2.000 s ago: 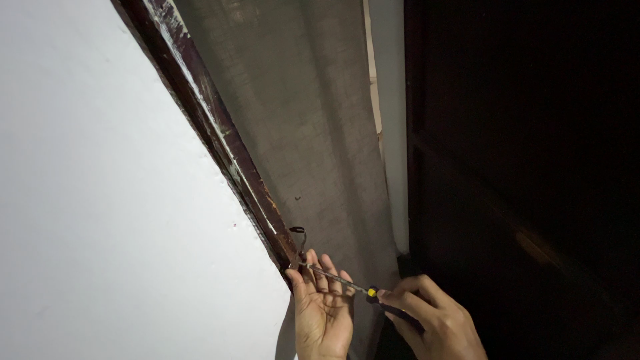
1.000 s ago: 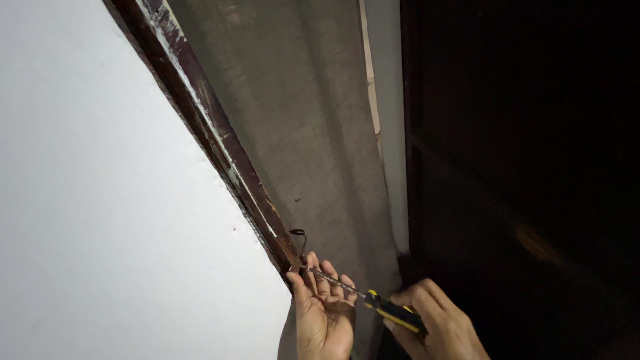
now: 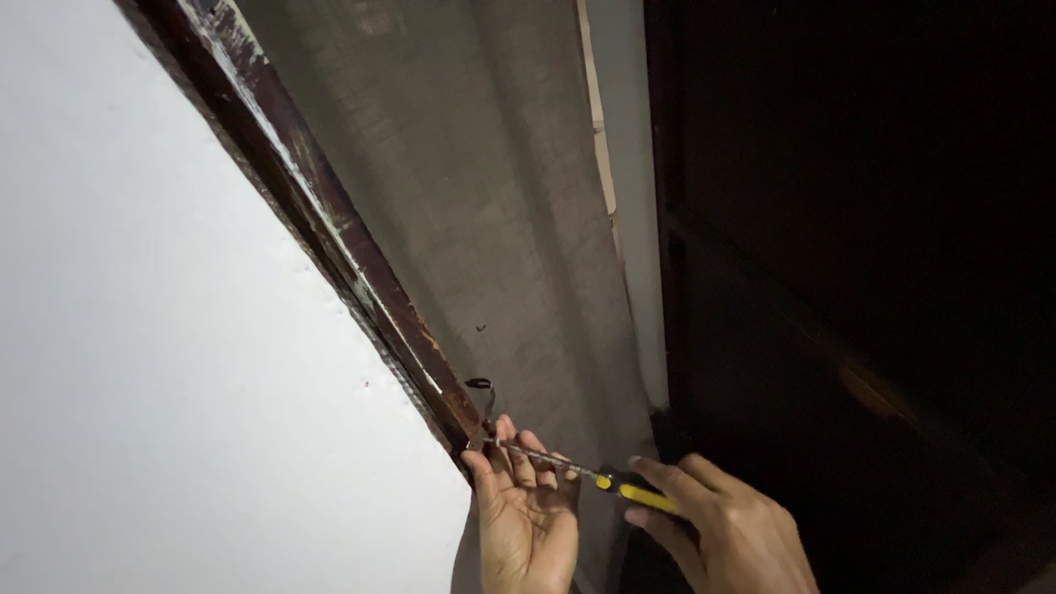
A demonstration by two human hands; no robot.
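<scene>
A screwdriver with a yellow and black handle lies across the lower middle, its metal shaft pointing up and left to the lower end of a dark wooden frame. My right hand has its fingers around the back of the handle. My left hand, palm up, is at the shaft's tip, with thumb and fingertips at a small metal piece on the frame. Whether those fingers pinch the piece is too small to tell. Just above them a dark hook-like piece stands out from the frame.
A white wall fills the left side, bordering the frame. Behind the hands hangs a grey-brown cloth with folds. To its right are a pale upright strip and a dark panelled surface, perhaps a door.
My right hand's fingers have loosened and spread around the screwdriver handle, showing more of its yellow part than two seconds ago. My left hand has stayed at the frame.
</scene>
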